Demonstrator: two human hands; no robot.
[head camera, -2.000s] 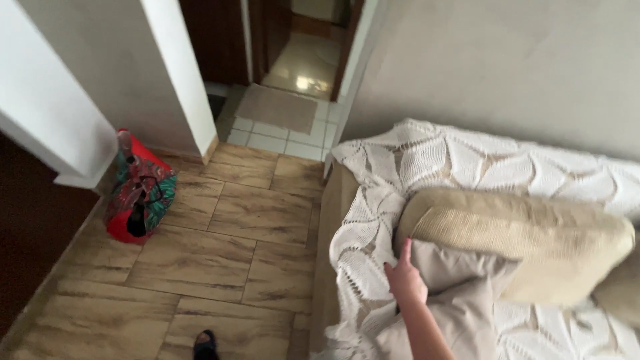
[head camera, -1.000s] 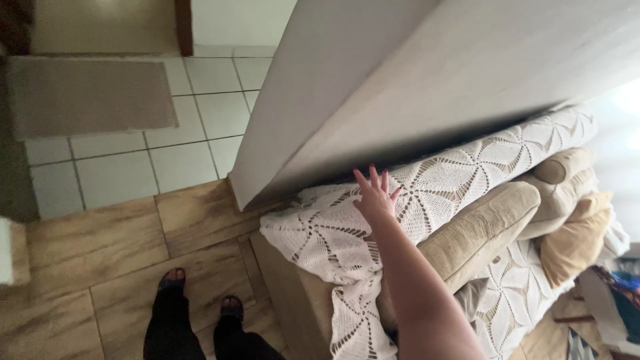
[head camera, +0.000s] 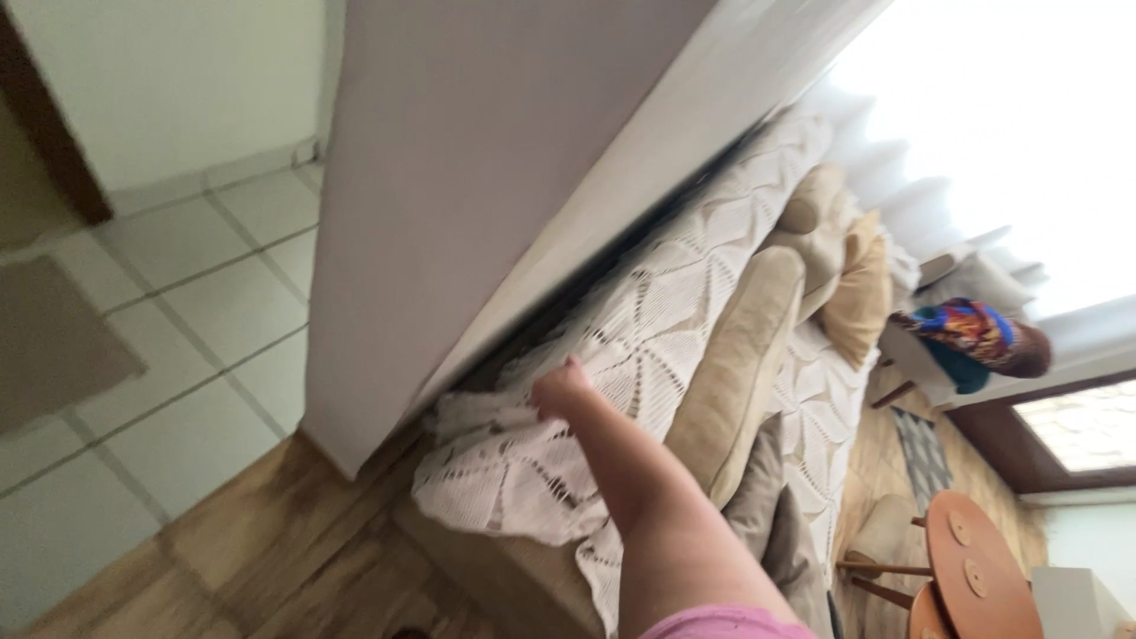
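Note:
My right hand (head camera: 561, 390) reaches down to the white crocheted sofa cover (head camera: 661, 306) on the top of the sofa's backrest, near the wall. Its fingers are curled in on the cloth, which is bunched to the left of them; the fingertips are partly hidden. The cover hangs over the near arm of the beige sofa (head camera: 506, 564). Beside my forearm a long beige back cushion (head camera: 741, 368) leans against the backrest, with grey-brown pillows (head camera: 772, 524) below it. My left hand is out of sight.
A wall end (head camera: 461, 177) stands left of the sofa, with a narrow dark gap behind the backrest. Beyond are white floor tiles (head camera: 204, 328) and a mat (head camera: 62, 342). Round wooden tables (head camera: 981, 568) and a chair with colourful cloth (head camera: 967, 333) are at right.
The fingers of my right hand were spread over the cover a second ago and are now curled on it. Earlier the hand was over the cushions. The view has swung strongly.

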